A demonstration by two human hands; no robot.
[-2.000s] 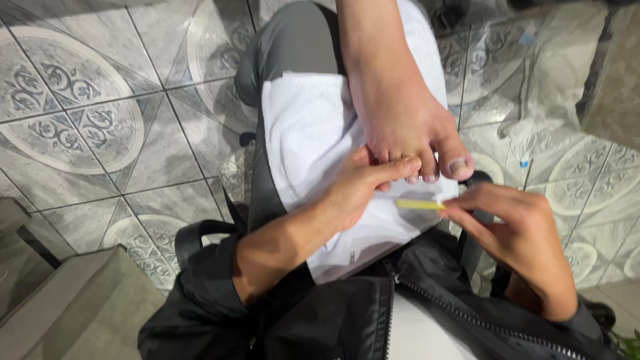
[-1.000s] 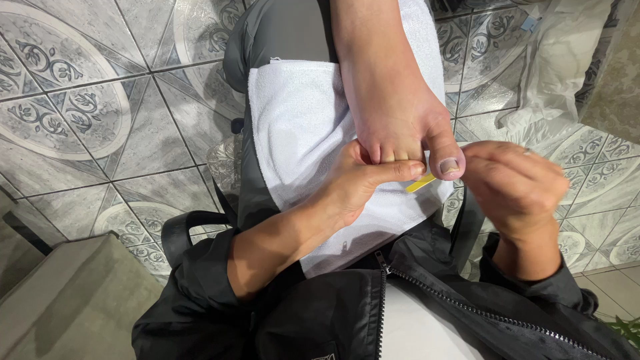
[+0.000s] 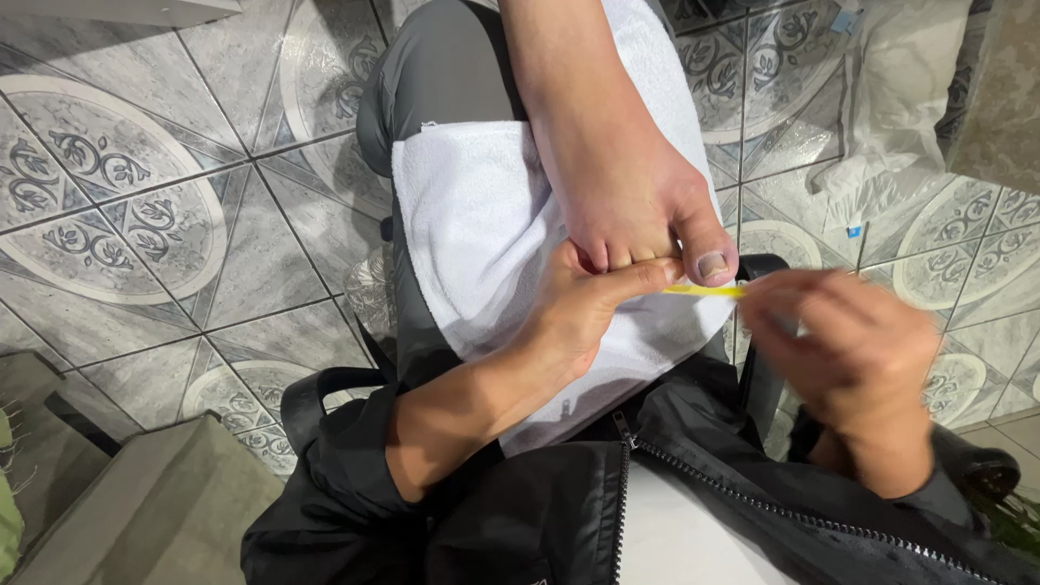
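Note:
A person's bare foot [image 3: 621, 179] rests over a white towel [image 3: 479, 219] spread on my lap. My left hand [image 3: 581, 301] grips the smaller toes, its thumb lying across their tips and its other fingers hidden beneath. The big toe [image 3: 708, 248] stands apart from them, with a discoloured nail. Blurred by motion, my right hand [image 3: 845, 341] is closed on one end of a thin yellow nail file [image 3: 705, 290]. The file's other end lies just below the big toe, near my left thumb tip.
Patterned tiles [image 3: 268, 219] cover the floor. A crumpled translucent plastic sheet [image 3: 894, 106] lies at the upper right, with a small blue scrap [image 3: 854, 231] below it. A grey box-like piece [image 3: 162, 504] stands at the lower left. Black chair arms flank my body.
My right hand first held the file clear of the toes, then brought it in beside the big toe, where it is now. My left hand has kept its grip on the smaller toes.

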